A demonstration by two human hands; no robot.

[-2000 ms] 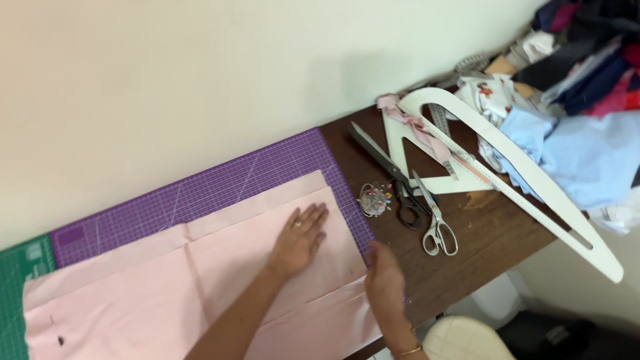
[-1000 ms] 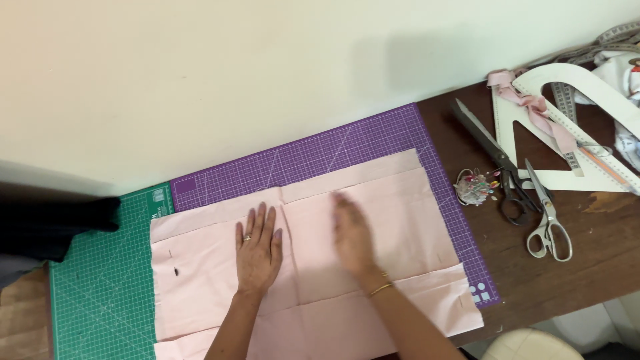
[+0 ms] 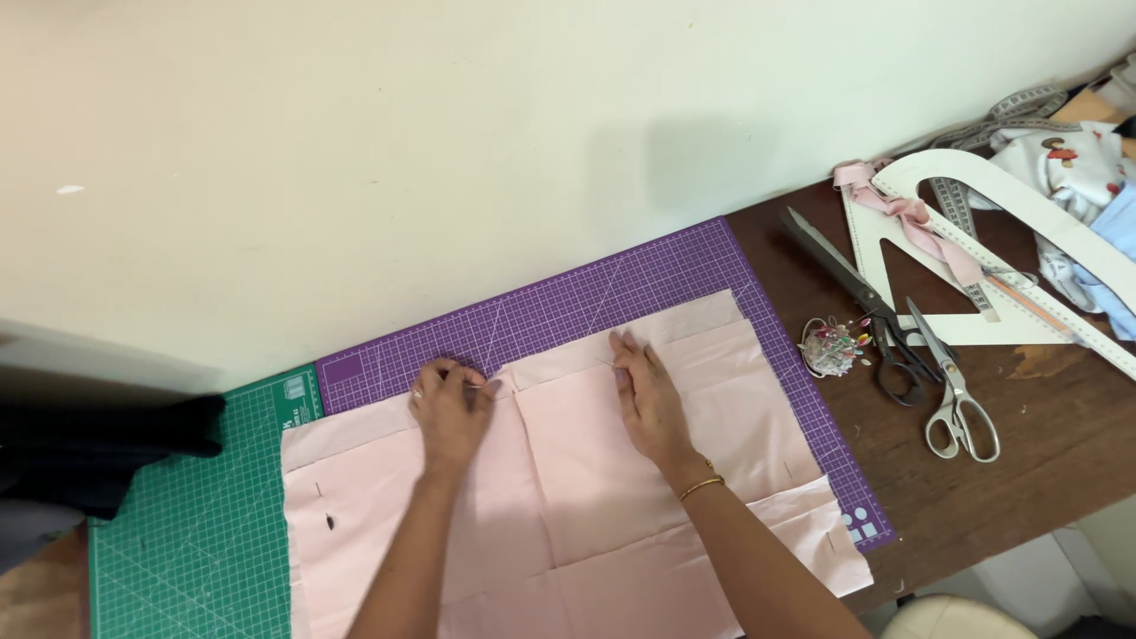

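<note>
Layered pink fabric (image 3: 612, 461) lies over a purple cutting mat (image 3: 568, 302) and a green cutting mat (image 3: 195, 524). My left hand (image 3: 451, 408) pinches the fabric's upper edge beside the central seam, with a ring on one finger. To the right, my right hand (image 3: 646, 390) holds what looks like a thin pin between thumb and fingertips, just over the fabric near its top edge. A small dark mark or object (image 3: 330, 522) shows on the fabric's left part, and pins are stuck near its sides.
Right of the mats, on the dark wooden table (image 3: 914, 488), are a pincushion (image 3: 832, 346), black-handled scissors (image 3: 865, 297), metal scissors (image 3: 957, 399), a white set square (image 3: 874, 266) and a curved ruler (image 3: 1021, 195). Dark cloth (image 3: 98, 453) lies at left; a wall (image 3: 532, 142) rises behind.
My left hand has moved up to the fabric's top edge and closed on it; a second ago it lay flat on the fabric. My right hand has gone from a blurred sweep to a pinch near that edge.
</note>
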